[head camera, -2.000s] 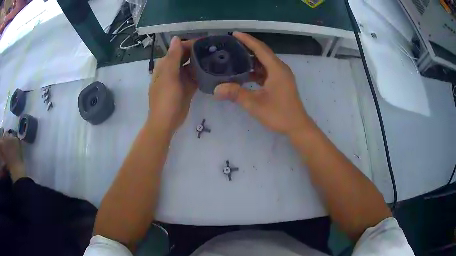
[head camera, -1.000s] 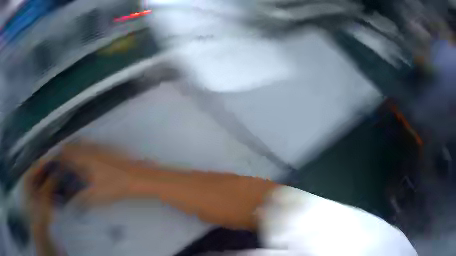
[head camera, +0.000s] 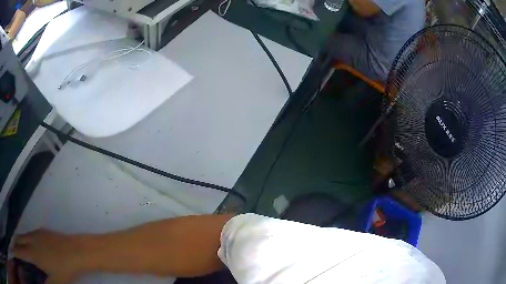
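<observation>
My right hand (head camera: 41, 252) is at the bottom left corner, partly cut off by the picture's edge. Its fingers are closed on a dark housing (head camera: 29, 272), of which only a small dark part shows under the hand. The housing's open face and inside are hidden. At the extreme left edge there is a thin sliver of skin beside the housing; it may be my left hand, but it is too cut off to tell its state. No cross-shaped part is visible.
A black cable (head camera: 150, 168) crosses the white bench (head camera: 216, 127). White foam with a thin white cable (head camera: 111, 100) lies at the back left. A black standing fan (head camera: 444, 122) and blue bin (head camera: 413, 224) are right. A person in light blue (head camera: 394, 33) sits beyond.
The view has swung far to the right, so my hands and the housing now sit at the bottom left edge. The cross-shaped parts and other housings have left the picture; the fan and bin have entered.
</observation>
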